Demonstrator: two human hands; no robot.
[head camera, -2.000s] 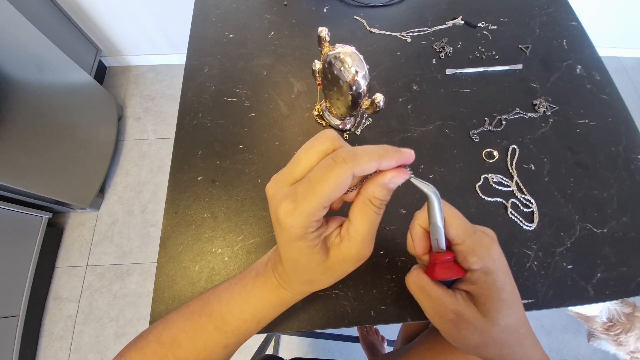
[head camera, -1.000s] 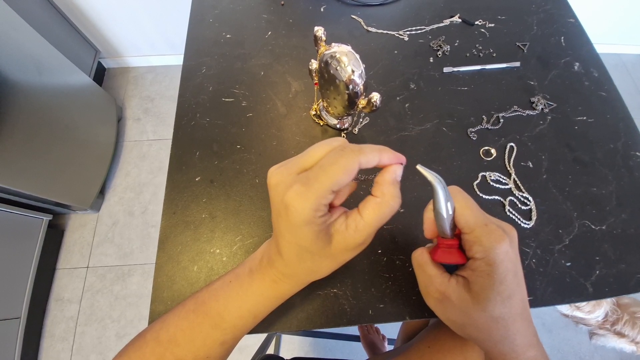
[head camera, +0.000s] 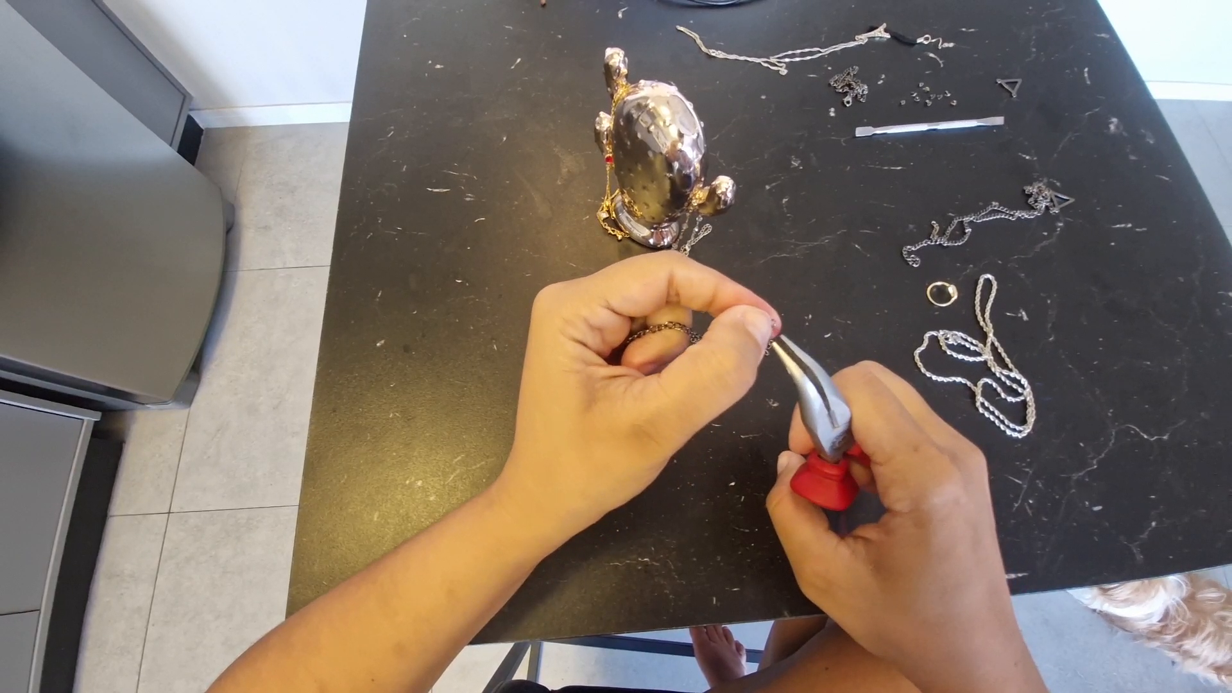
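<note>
My left hand (head camera: 635, 385) pinches the end of a thin dark chain (head camera: 664, 329) between thumb and index finger; part of the chain runs across the curled fingers. Bent-nose pliers (head camera: 818, 404) with red handles are gripped in my right hand (head camera: 895, 510), and their narrow tips touch or nearly touch the left fingertips. What lies between the tips is too small to tell. Beyond my left hand stands a shiny metallic cactus-shaped jewelry holder (head camera: 659, 144), with a fine gold chain (head camera: 608, 207) hanging on its left side.
On the black table (head camera: 443, 289), to the right, lie a silver rope chain (head camera: 1001, 380), a gold ring (head camera: 941, 294), a chain with a triangle pendant (head camera: 991, 214), a flat metal tool (head camera: 929, 127), small links (head camera: 929, 94) and another chain (head camera: 780, 60). A furry animal (head camera: 1155, 611) is below the right edge.
The pliers' tips were apart from my left fingertips one second ago and are now back against or very near them. My left hand keeps its pinch.
</note>
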